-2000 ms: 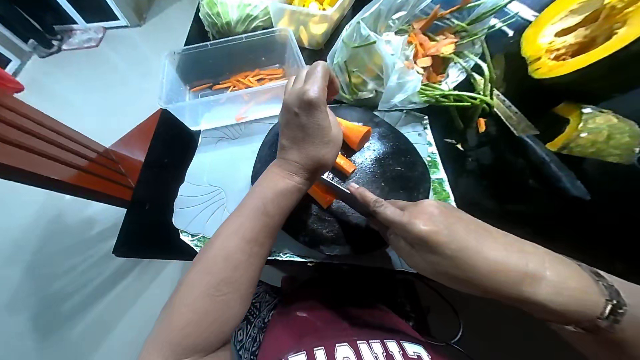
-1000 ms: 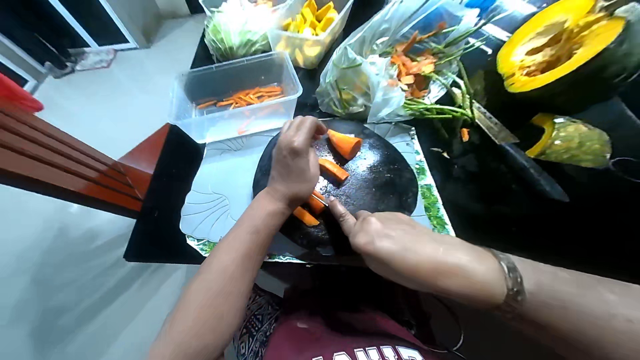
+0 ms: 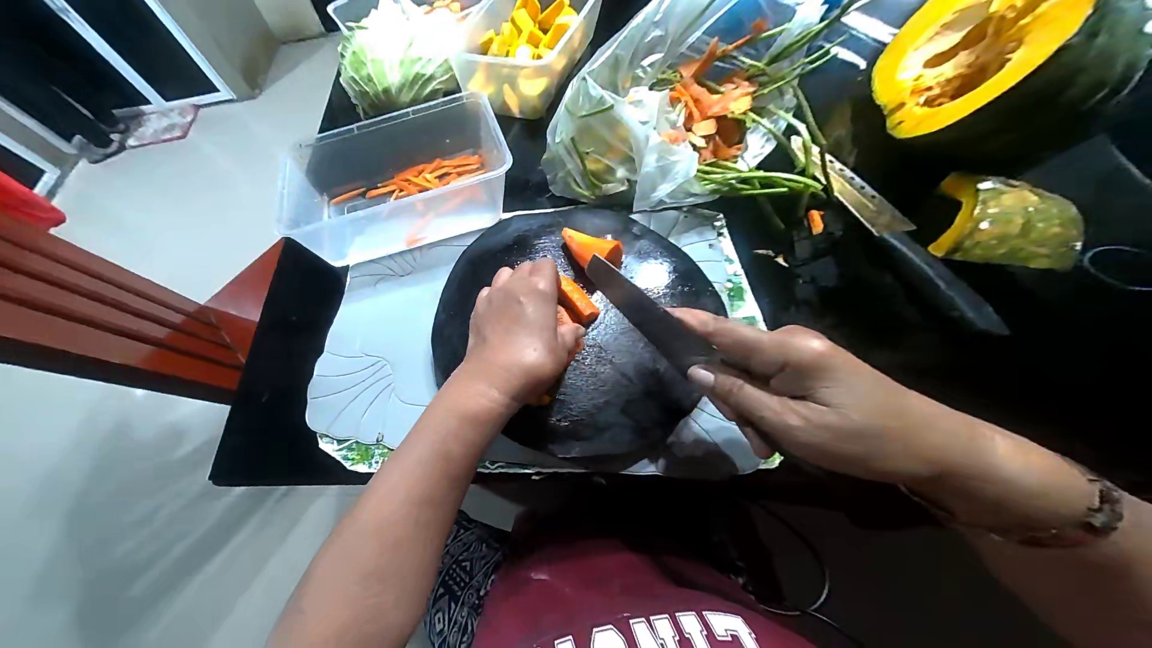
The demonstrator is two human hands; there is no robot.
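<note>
On a round black cutting board [image 3: 621, 396] lie carrot pieces. My left hand [image 3: 526, 328] is closed around carrot at the board's left, mostly hiding what it grips. A cut carrot piece [image 3: 578, 301] shows just right of its fingers. Farther back lies a thick carrot end [image 3: 592, 246]. My right hand [image 3: 792, 391] grips a kitchen knife [image 3: 652, 319] at the board's right side. The blade is raised off the carrot in my left hand, its tip close to the thick carrot end. The handle is hidden by my fingers.
A clear plastic container [image 3: 396, 216] holds carrot strips. Behind are shredded cabbage [image 3: 396, 63], a tub of cut squash [image 3: 526, 67] and a plastic bag [image 3: 603, 135] with peelings. At right lie another knife [image 3: 900, 229], a halved squash [image 3: 981, 67] and a squash piece [image 3: 1021, 220].
The knife has come away from the carrot by my left hand, with my right hand moving rightward. One second ago a carrot piece lay visible below my left hand; that hand now covers that area.
</note>
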